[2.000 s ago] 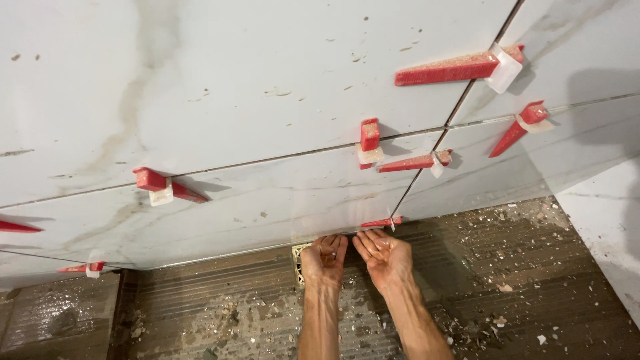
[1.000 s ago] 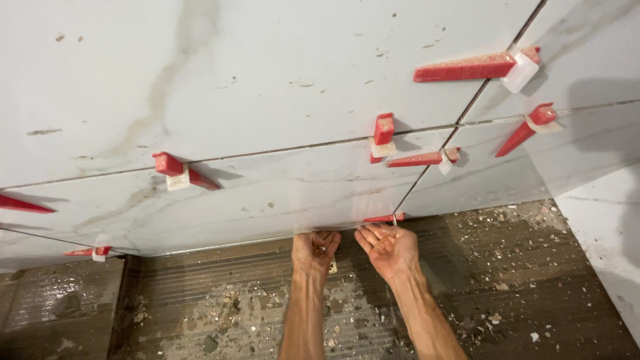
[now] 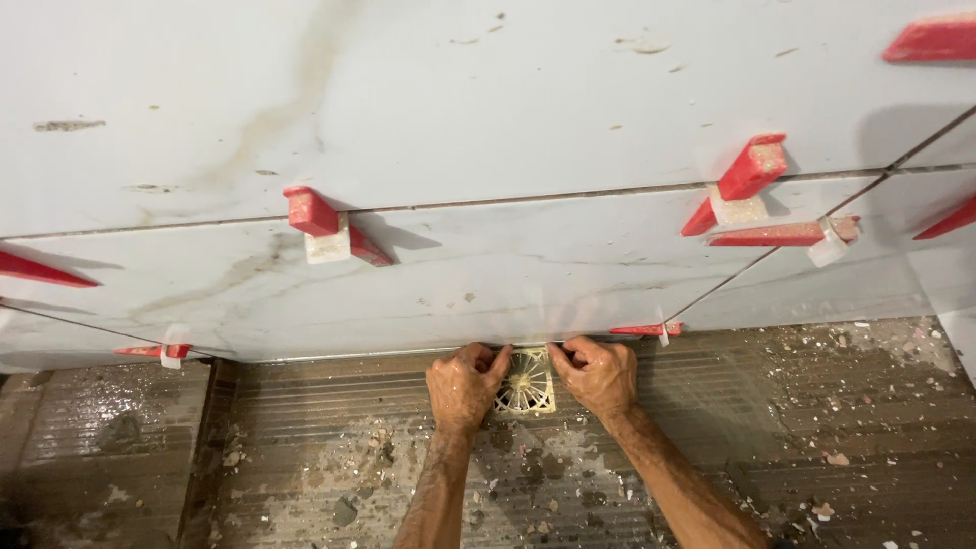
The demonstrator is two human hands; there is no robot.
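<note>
A square, pale yellow floor drain grate point(image 3: 524, 385) with radial slots lies in the wet floor against the foot of the marble-look wall tiles point(image 3: 488, 263). My left hand point(image 3: 463, 385) is at the grate's left side, thumb and fingertips near its upper left corner. At the upper right corner, my right hand point(image 3: 598, 374) has its fingers curled, with a fingertip at the grate's edge by the wall. Whether either hand grips the grate or something thin at the wall joint cannot be told.
Red levelling wedges in white clips stick out from the tile joints, one low beside my right hand point(image 3: 646, 330), others higher up point(image 3: 311, 212) point(image 3: 751, 168). The wood-look floor point(image 3: 343, 465) carries water and loose chips. A raised floor edge point(image 3: 204, 450) runs at the left.
The hands, which covered much of the grate one second ago, are now apart at its two sides with knuckles up, and the grate shows between them. The view has moved closer.
</note>
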